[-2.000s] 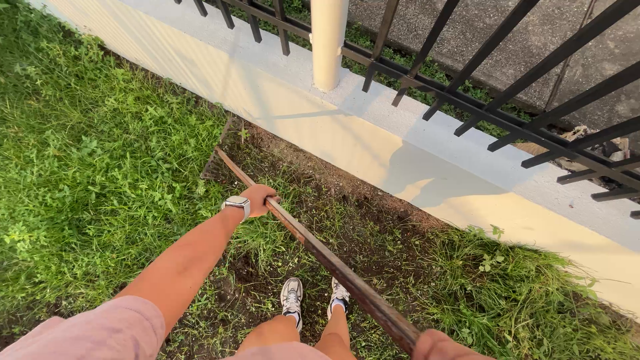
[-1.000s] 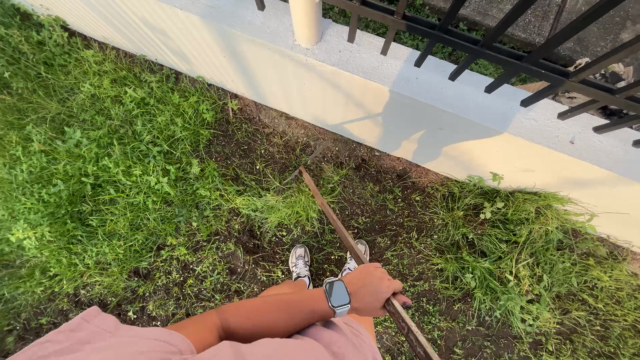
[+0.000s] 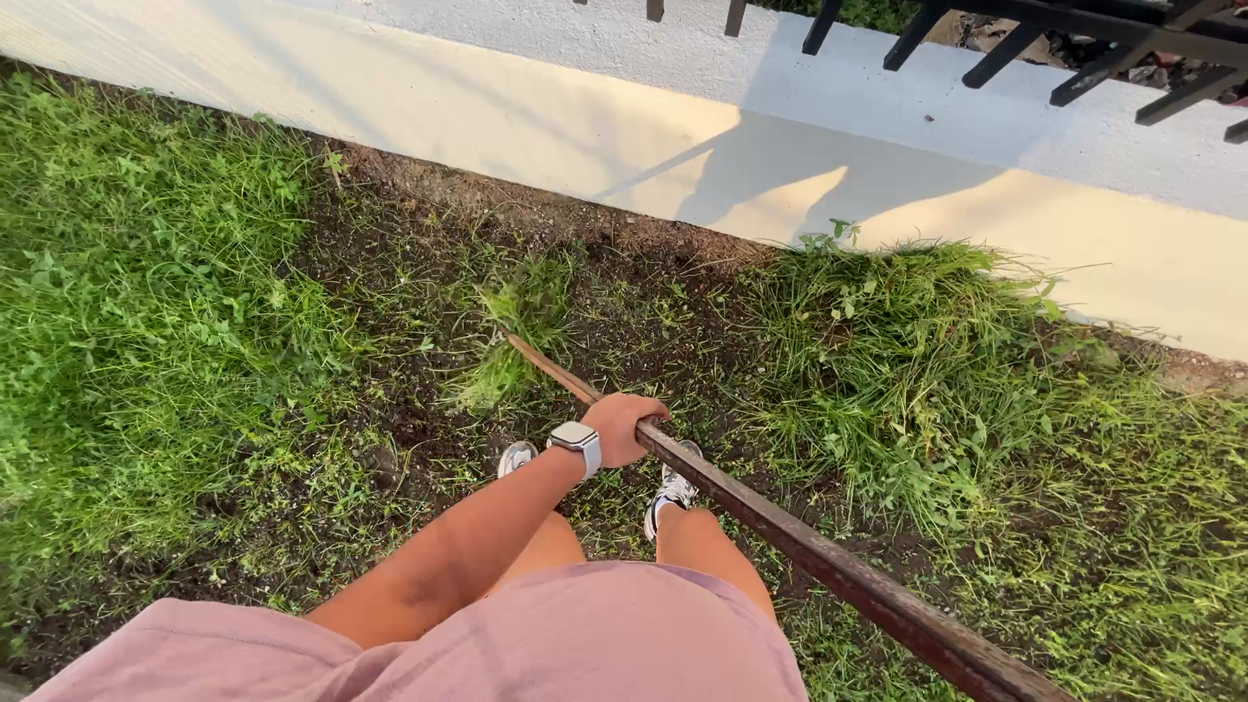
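Observation:
My left hand point(image 3: 625, 429), with a pale-banded smartwatch point(image 3: 575, 437) on its wrist, grips a long wooden pole point(image 3: 780, 531) of brownish-red colour. The pole slants from the lower right corner up to a small tuft of cut grass point(image 3: 517, 336) on dark soil, in front of my shoes. Its far end lies at the tuft; whatever head it may carry cannot be made out. My right hand is out of the frame, beyond the lower right edge or hidden.
A low cream wall point(image 3: 546, 136) with a black metal fence point(image 3: 1082, 34) runs across the top. Tall grass point(image 3: 146, 322) grows at the left. A heap of loose grass point(image 3: 897, 361) lies by the wall at the right. My white sneakers point(image 3: 673, 487) stand on patchy soil.
One second ago my left hand was close to my body at the lower right; it is now farther forward and left. My right hand, visible two seconds ago, is out of view.

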